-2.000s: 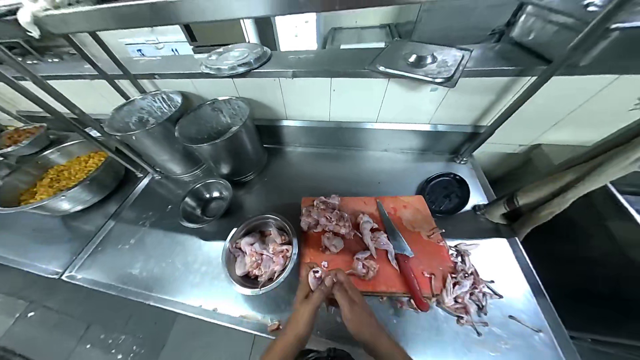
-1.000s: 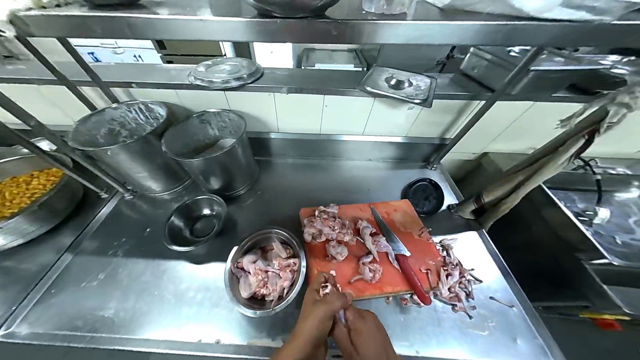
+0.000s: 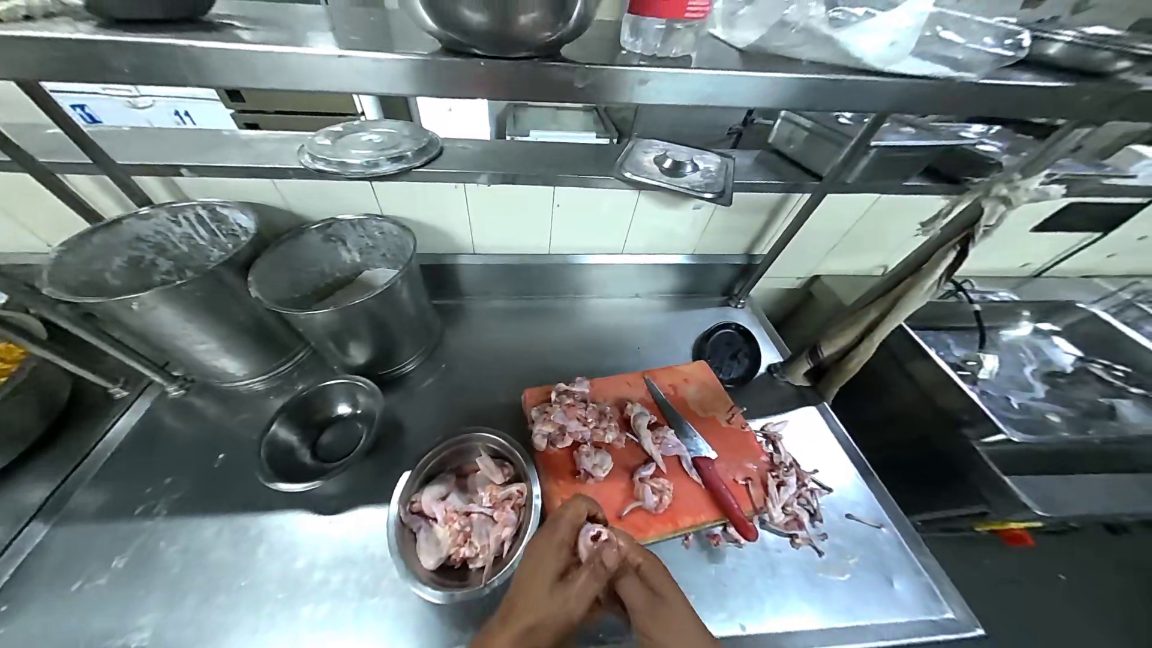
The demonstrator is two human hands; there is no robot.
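Observation:
Both hands meet at the near edge of an orange cutting board (image 3: 711,396). Between my left hand (image 3: 558,567) and my right hand (image 3: 643,580) is a small piece of raw poultry (image 3: 592,538), mostly covered by the fingers. On the board lie a heap of raw meat pieces (image 3: 571,416), a few single pieces (image 3: 652,490) and a knife with a red handle (image 3: 727,499), its blade pointing away. Left of my hands stands a steel bowl (image 3: 402,540) holding raw poultry pieces (image 3: 463,517). Thin bony trimmings (image 3: 792,490) are piled at the board's right side.
An empty steel bowl (image 3: 321,432) and two tall steel pots (image 3: 351,297) stand at the left. A small black dish (image 3: 727,353) is behind the board. Steel shelves (image 3: 540,76) cross above the counter. A cloth (image 3: 886,315) hangs on the right, beside a sink (image 3: 1017,405).
My hands stay together near the board's front edge, their fingers shifting around the piece. The knife and board keep their places. The view has shifted.

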